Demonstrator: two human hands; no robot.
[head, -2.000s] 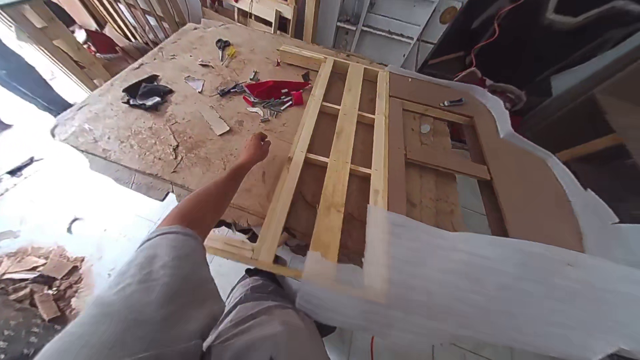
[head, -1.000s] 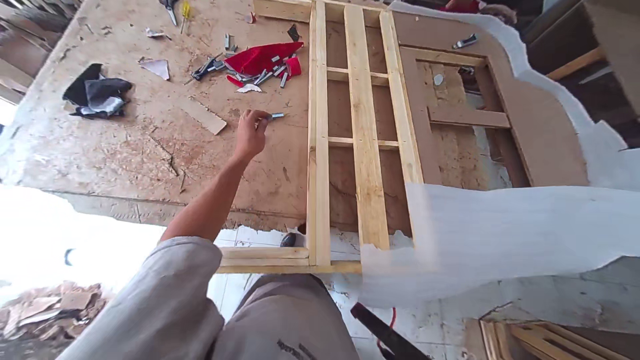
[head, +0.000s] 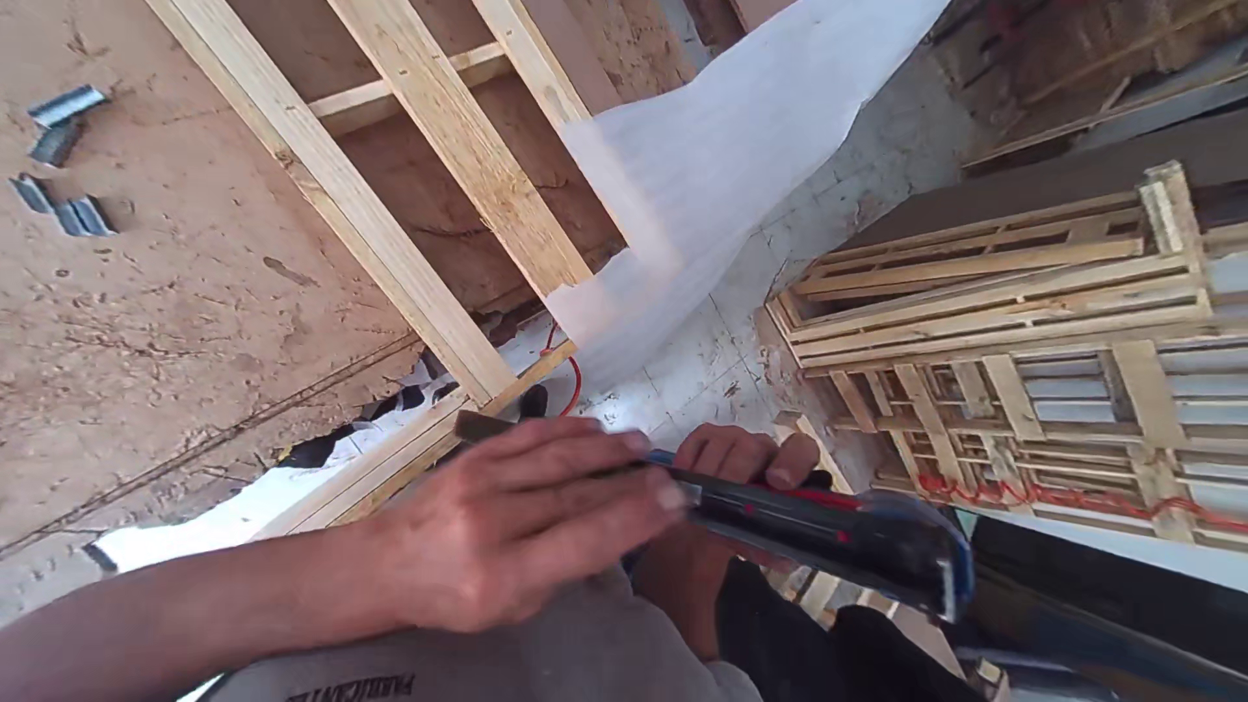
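A black pneumatic staple gun [head: 829,531] with red and blue parts lies across both my hands in front of my body. My left hand [head: 526,517] closes over its narrow end, fingertips blurred, and hides much of that part. On the far side of the tool, my right hand [head: 746,458] is wrapped around it. Beyond my hands, a wooden slat frame [head: 361,210] rests on the worktable [head: 224,322]. White foam sheet [head: 721,166] drapes over the frame's near right part. Several strips of metal staples [head: 73,161] lie at the table's upper left.
Wooden frames [head: 994,283] stand stacked at the right, with a red hose [head: 1072,497] along them. Another red hose [head: 575,380] hangs by the frame's near corner. The table's ragged edge [head: 331,439] runs diagonally above my left forearm.
My left hand has moved from the staples on the table back to my body, onto the staple gun. My right hand has come into view. The view has swung down and right.
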